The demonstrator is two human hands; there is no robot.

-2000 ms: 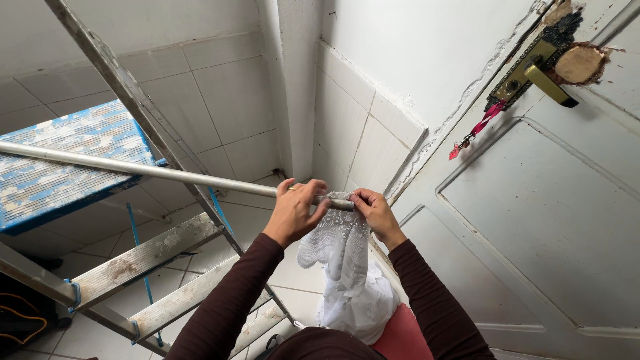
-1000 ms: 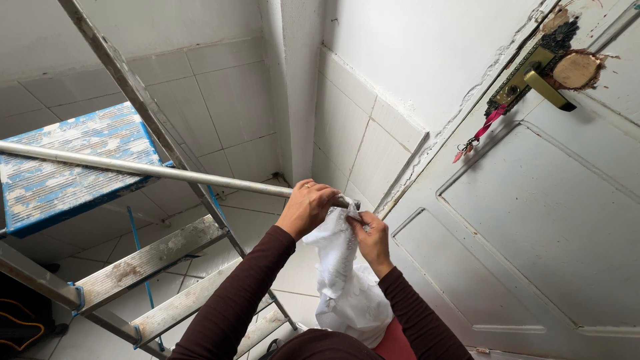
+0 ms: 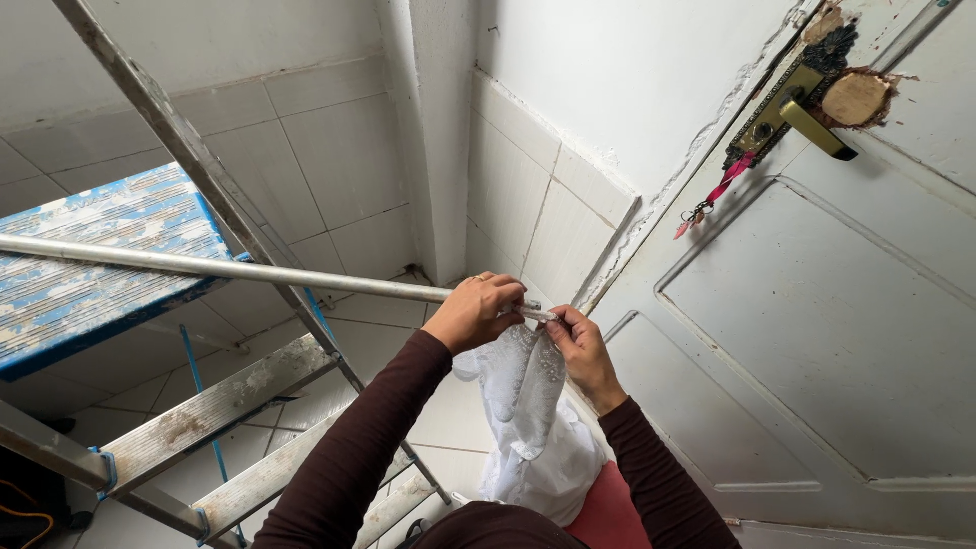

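Observation:
A long metal rod (image 3: 335, 282) runs from the left edge, across the stepladder's blue top step, to my hands. My left hand (image 3: 482, 309) is wrapped over the rod near its right end, its fingertips also at the edge of a white lace curtain (image 3: 534, 381). At the rod's tip, my right hand (image 3: 579, 343) pinches the curtain's top edge between thumb and fingers. The lace hangs below both hands and bunches low down, beside a red surface (image 3: 610, 511). How much cloth is on the rod is hidden by my fingers.
An aluminium stepladder (image 3: 221, 412) with a paint-spattered blue top step (image 3: 107, 252) stands at the left. On the right is a white panelled door (image 3: 823, 305) with a brass handle (image 3: 816, 130) and keys on a pink ribbon (image 3: 724, 183). Tiled walls (image 3: 335, 152) meet at a corner pillar.
My left hand has moved along the rod toward its right end since the oldest frame. The curtain's folds below the hands have shifted. The ladder and door have stayed put.

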